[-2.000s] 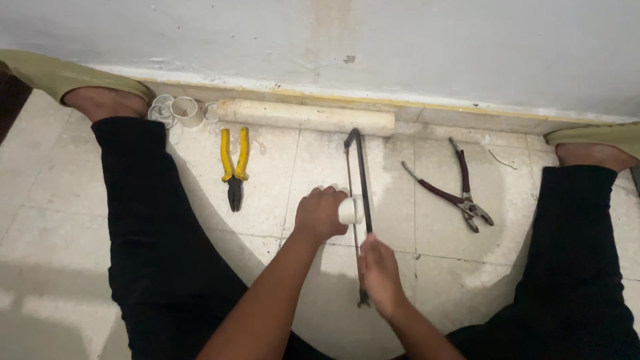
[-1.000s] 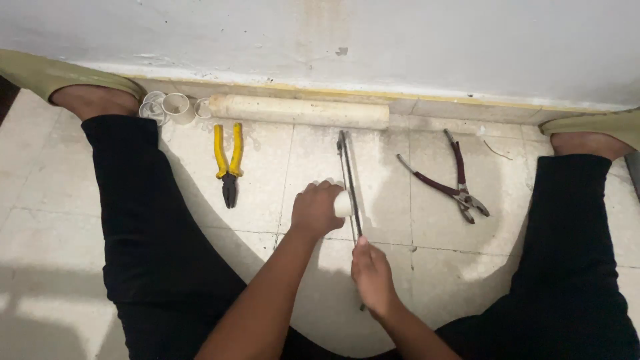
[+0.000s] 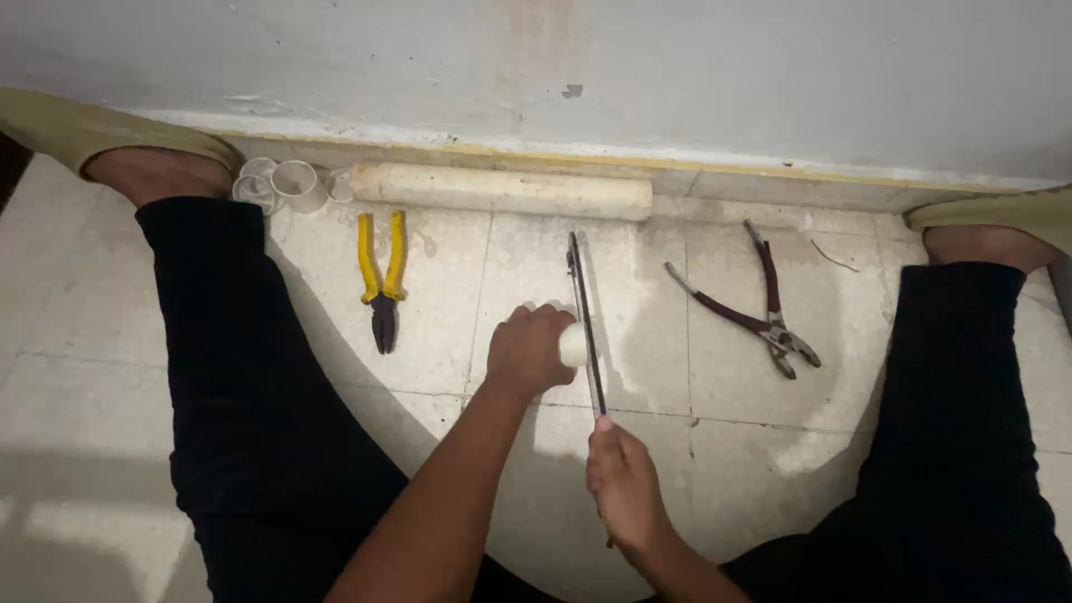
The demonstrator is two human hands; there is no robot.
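Note:
My left hand [image 3: 528, 350] grips a short white plastic pipe piece [image 3: 574, 345] against the tiled floor. In my right hand [image 3: 626, 486] is a hacksaw [image 3: 590, 327], its dark frame pointing toward the wall and lying along the pipe's right end. Whether the blade sits in a cut cannot be told. Combination pliers with yellow handles [image 3: 383, 280] lie left of my left hand, jaws toward me. To the right, slip-joint pliers with dark red grips [image 3: 758, 310] rest with handles spread.
A longer off-white plastic pipe [image 3: 502, 191] lies along the wall base. Several cut pipe rings [image 3: 297, 186] are at its left end. My legs in black trousers flank the work. A thin curved strand [image 3: 835, 256] lies at the right near the wall.
The hacksaw's frame showed wider and more upright two seconds ago; it now appears nearly edge-on and tilted. My left hand stays around the pipe piece.

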